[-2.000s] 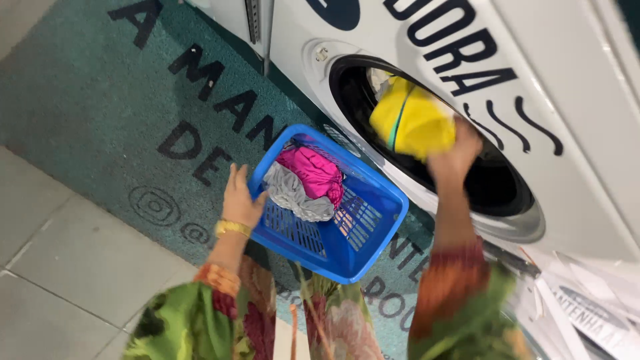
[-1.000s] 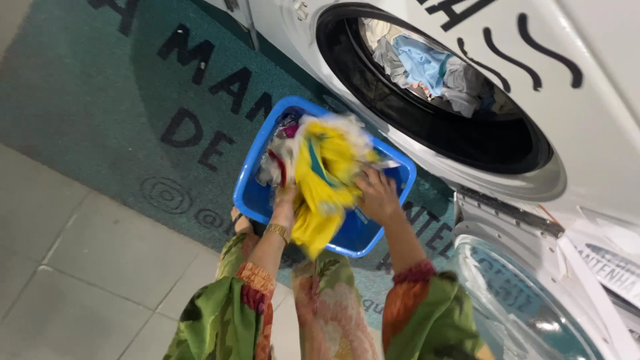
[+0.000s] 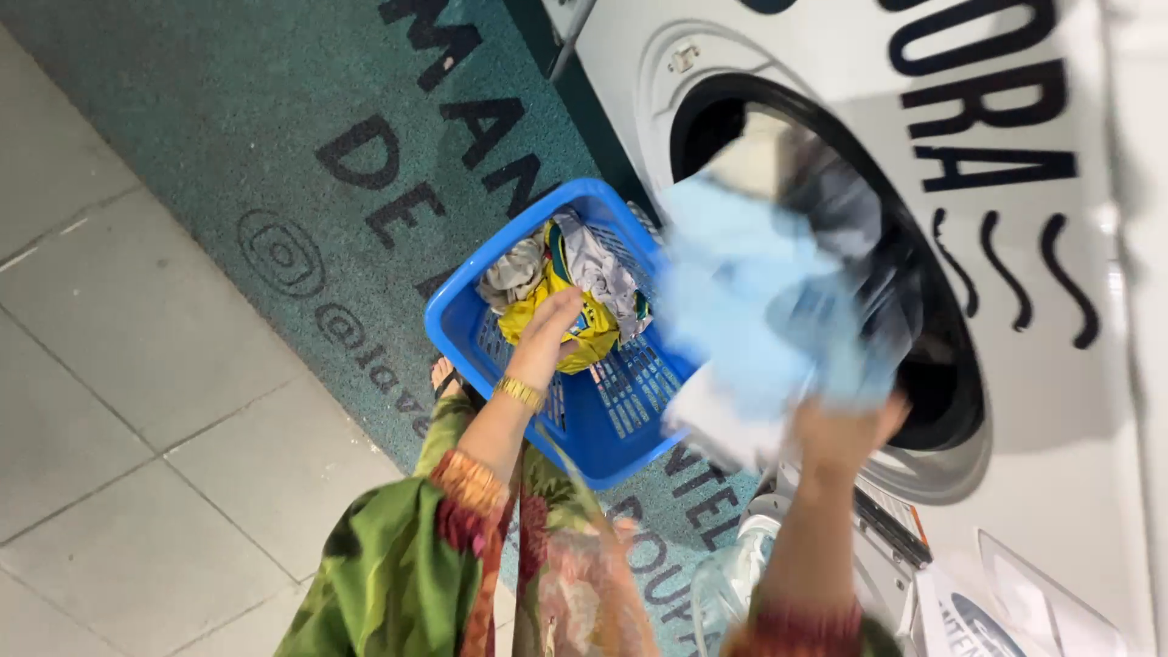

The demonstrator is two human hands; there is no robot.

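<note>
My right hand [image 3: 844, 433], blurred, grips a bundle of light blue clothes [image 3: 739, 283] at the round opening of a white front-loading laundry machine [image 3: 985, 383]. White and dark cloth hangs with the bundle. My left hand [image 3: 547, 338], a gold watch on its wrist, is over a blue plastic laundry basket [image 3: 584, 470], its fingers extended above a yellow garment [image 3: 520, 319]. Beside the yellow garment in the basket lie a grey cloth [image 3: 513, 274] and a pale lilac-grey garment [image 3: 598, 274].
The machine's open glass door [image 3: 721, 584] is low on the right. A teal floor mat [image 3: 228, 119] with dark lettering lies under the basket, beside grey floor tiles [image 3: 137, 328]. My sandalled foot [image 3: 445, 376] is by the basket's left side.
The yellow garment, held in my right hand two seconds ago, now lies in the basket. My right hand has moved back to the machine's opening and taken hold of light blue clothes.
</note>
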